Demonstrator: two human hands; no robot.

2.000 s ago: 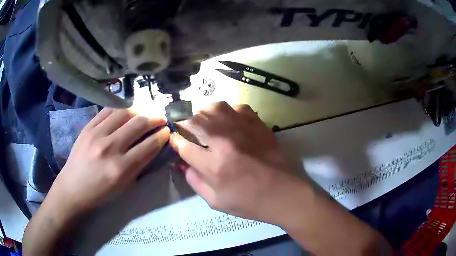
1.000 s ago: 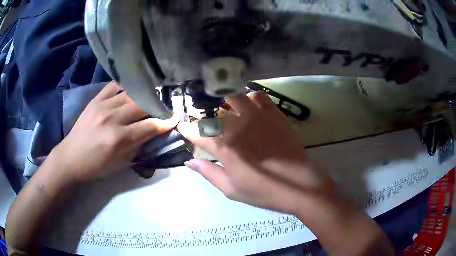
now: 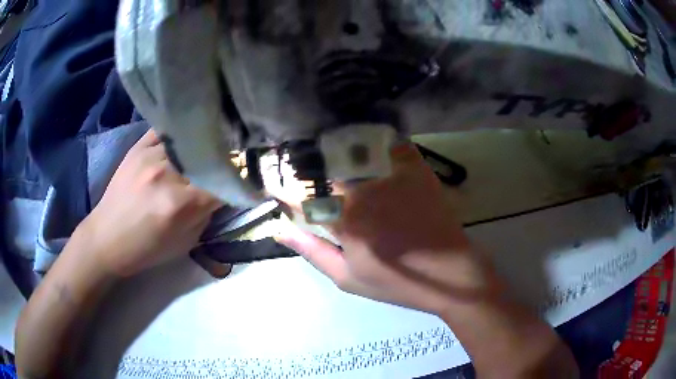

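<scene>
Navy fabric (image 3: 67, 89) is bunched at the left, with paler blue-grey cloth (image 3: 111, 148) on it. A folded edge with a light strip (image 3: 244, 223) runs toward the presser foot area (image 3: 278, 174) under the machine head (image 3: 296, 81). My left hand (image 3: 152, 211) lies on this cloth left of the needle, fingers bent over it. Its fingertips are partly hidden by the machine head. My right hand (image 3: 400, 229) is right of the needle, its thumb at the folded edge. Its other fingers are hidden behind the head and the pale knob (image 3: 359, 153).
Black thread snips (image 3: 447, 172) lie behind my right hand on the yellowish machine bed (image 3: 511, 166), mostly hidden. A printed scale (image 3: 296, 357) runs along the white table's front edge. A red plastic basket (image 3: 646, 318) is at the lower right, beside dark cloth.
The view has shifted, so the machine head looks larger and further right. My right hand has moved in under the head, over toward the snips, covering more of them. The folded edge shows more between my hands.
</scene>
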